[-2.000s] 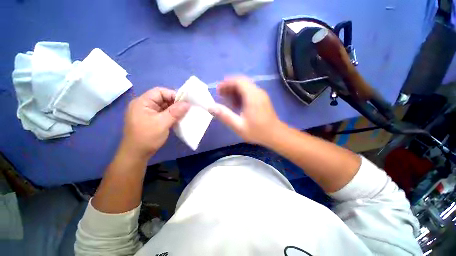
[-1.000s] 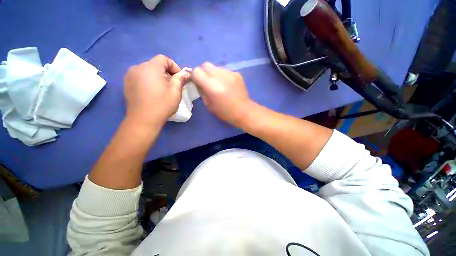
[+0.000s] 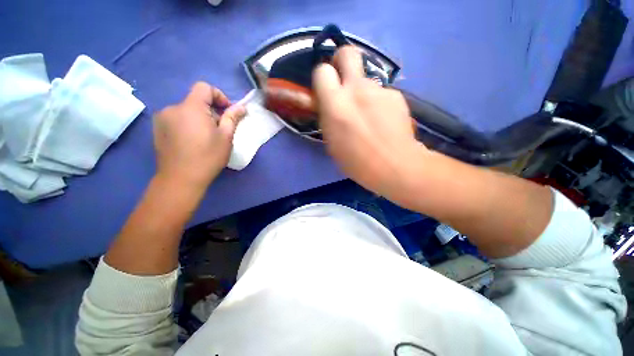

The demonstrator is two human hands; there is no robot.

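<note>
A small white fabric piece (image 3: 252,133) lies on the blue-violet cloth in front of me. My left hand (image 3: 194,132) pinches its left upper edge between thumb and fingers. My right hand (image 3: 365,115) is closed around the reddish-brown handle of the steam iron (image 3: 295,61). The iron's pointed tip faces left, and its soleplate meets the piece's upper right part, covering some of it. My right hand and the handle are slightly blurred. The underside of the iron is hidden.
White pressed pieces (image 3: 87,118) overlap in a fan at the left. A dark thread (image 3: 135,44) lies above them. The black hose (image 3: 452,135) runs from the iron to the right edge. The blue-violet table's (image 3: 229,208) front edge is close to my body.
My right hand has left the fabric and taken hold of the iron, which has moved left from its parked spot onto the piece. My left hand still holds the piece, slightly further left.
</note>
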